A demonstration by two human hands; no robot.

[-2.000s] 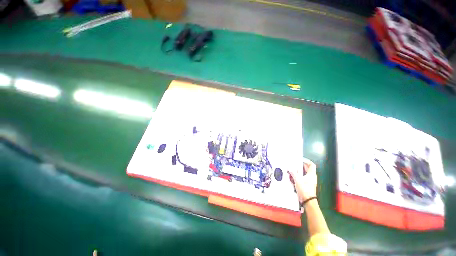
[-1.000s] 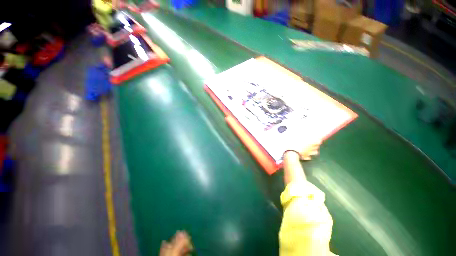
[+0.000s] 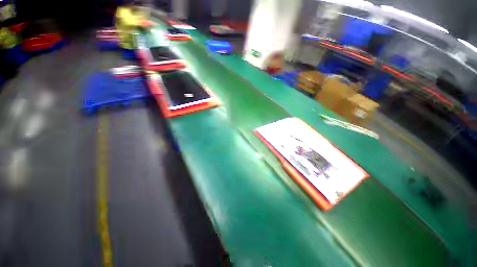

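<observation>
An all-in-one PC with its open white back up (image 3: 299,136) lies on a red-orange pad (image 3: 305,186) on the green line, right of centre. Its dark mainboard (image 3: 315,159) shows blurred near the middle of the white back. Neither of my hands is in view, and nothing touches the unit. Farther up the line at the left, a black all-in-one PC screen (image 3: 180,86) lies face up on another red-orange pad (image 3: 194,110).
More units (image 3: 163,54) lie farther up the line near a person in yellow (image 3: 127,26). A blue pallet (image 3: 112,89) stands on the grey floor left of the line. Cartons (image 3: 334,94) stand beyond the far edge. Blurred dark adapters (image 3: 430,191) lie at the right.
The view has swung left and up along the line. My right hand has let go of the white unit's near corner and left the picture. My left hand has also gone out of view.
</observation>
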